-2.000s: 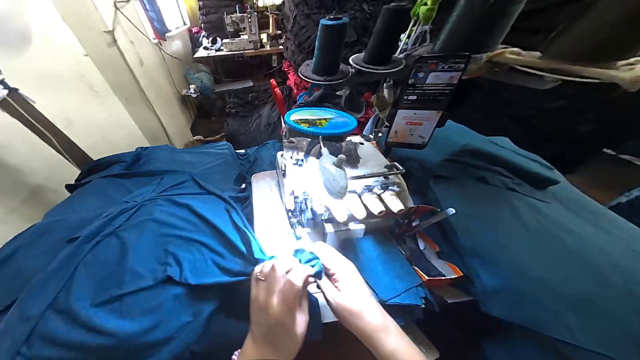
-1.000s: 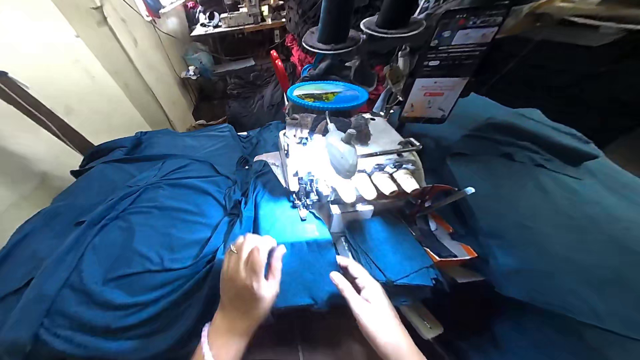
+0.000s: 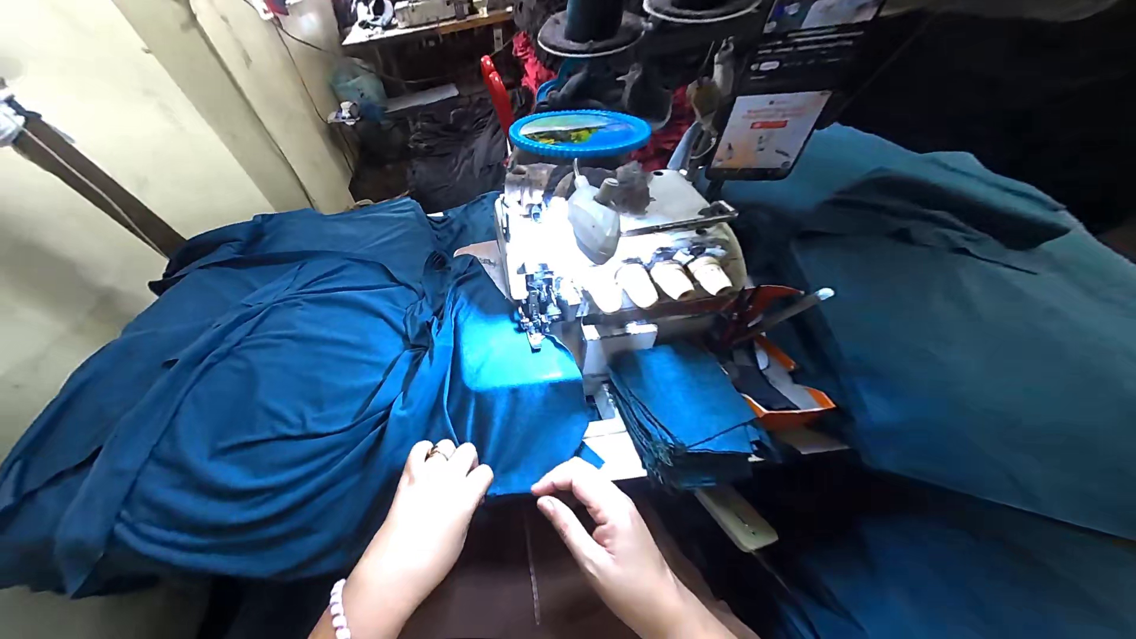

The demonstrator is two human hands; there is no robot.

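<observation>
Blue fabric [image 3: 524,426] lies on the bed of an overlock sewing machine [image 3: 621,240], its upper part beneath the lit presser foot [image 3: 534,337]. My left hand [image 3: 439,506], with a ring and a beaded bracelet, has its fingers curled on the fabric's near left edge and seems to pinch it. At the near right corner of that piece is my right hand [image 3: 603,532], thumb and forefinger apart, beside the edge with nothing seen between them. A large heap of blue fabric [image 3: 266,399] joins or lies against the piece on the left.
Stacked cut blue pieces [image 3: 683,399] sit right of the presser foot, beside an orange-edged box [image 3: 799,404]. More fabric [image 3: 976,337] spreads at the right. A phone [image 3: 772,133] stands behind the machine, near a blue oval dish [image 3: 579,133] on top and thread cone stands [image 3: 592,34].
Two seconds ago both hands were together near the presser foot on bunched fabric. Now the fabric lies spread flat there, and the hands are apart at its near edge.
</observation>
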